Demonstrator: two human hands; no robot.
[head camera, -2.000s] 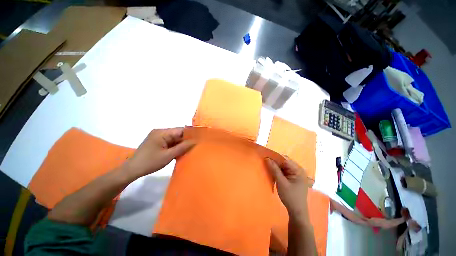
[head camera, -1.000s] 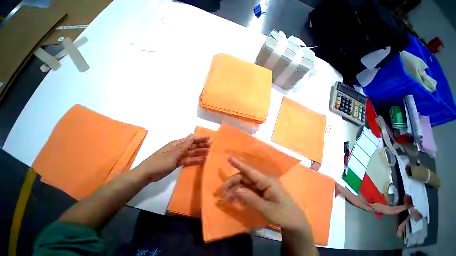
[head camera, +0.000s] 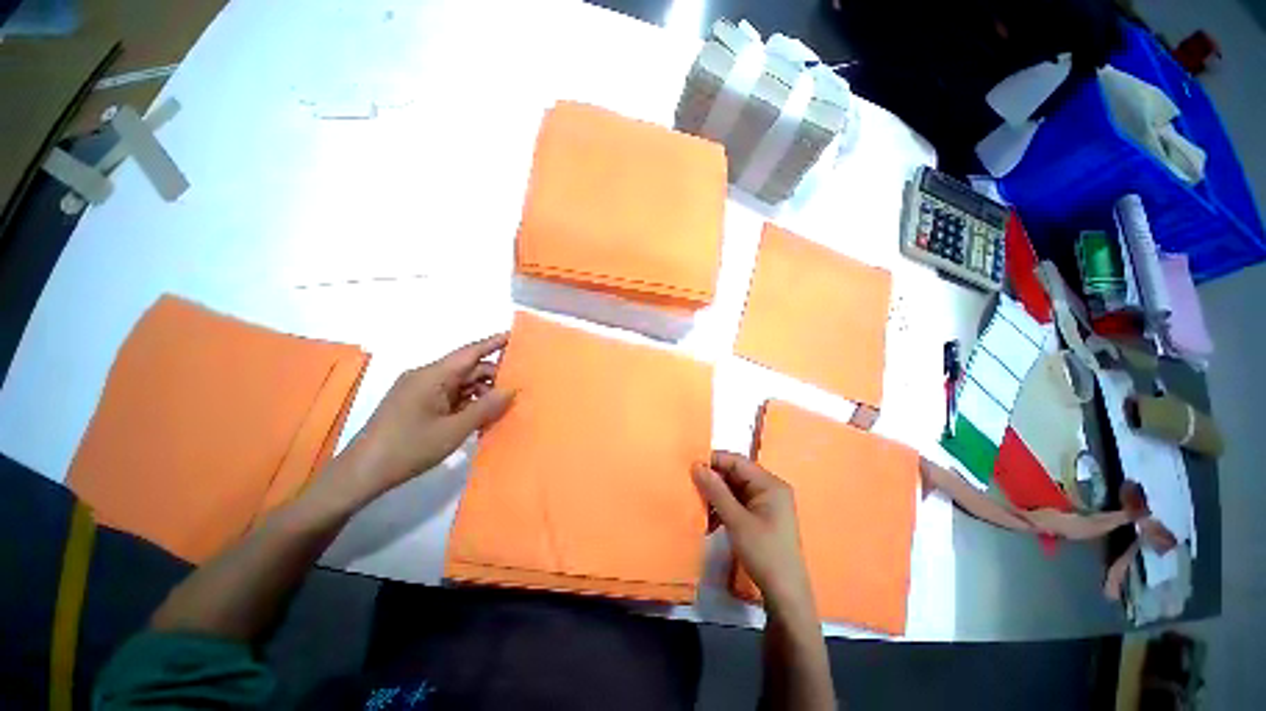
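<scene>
The main stack of orange cut panels (head camera: 597, 458) lies directly in front of me. My left hand (head camera: 442, 403) is at its upper left edge, thumb on the top panel. My right hand (head camera: 750, 503) is at its right edge, thumb on top and fingers at the side. Both hands hold the top panel's edges; how many sheets they pinch is hidden. The far stack (head camera: 625, 202) lies just beyond. The right-hand stack (head camera: 837, 521) is beside my right hand. The left-hand pile (head camera: 208, 417), slightly fanned, is near my left forearm.
A small orange piece (head camera: 815, 308) lies right of the far stack. Banded grey-white bundles (head camera: 761, 118) stand behind. A calculator (head camera: 954, 227), pen (head camera: 951, 389), swatch card (head camera: 997, 372) and pinkish strap (head camera: 1027, 520) are at right. A blue crate (head camera: 1208, 208) is at far right, cardboard (head camera: 49, 104) at far left.
The panel that was lifted and tilted over the main stack now lies flat on it. My right hand has moved from over the panel to its right edge; my left hand meets its left edge.
</scene>
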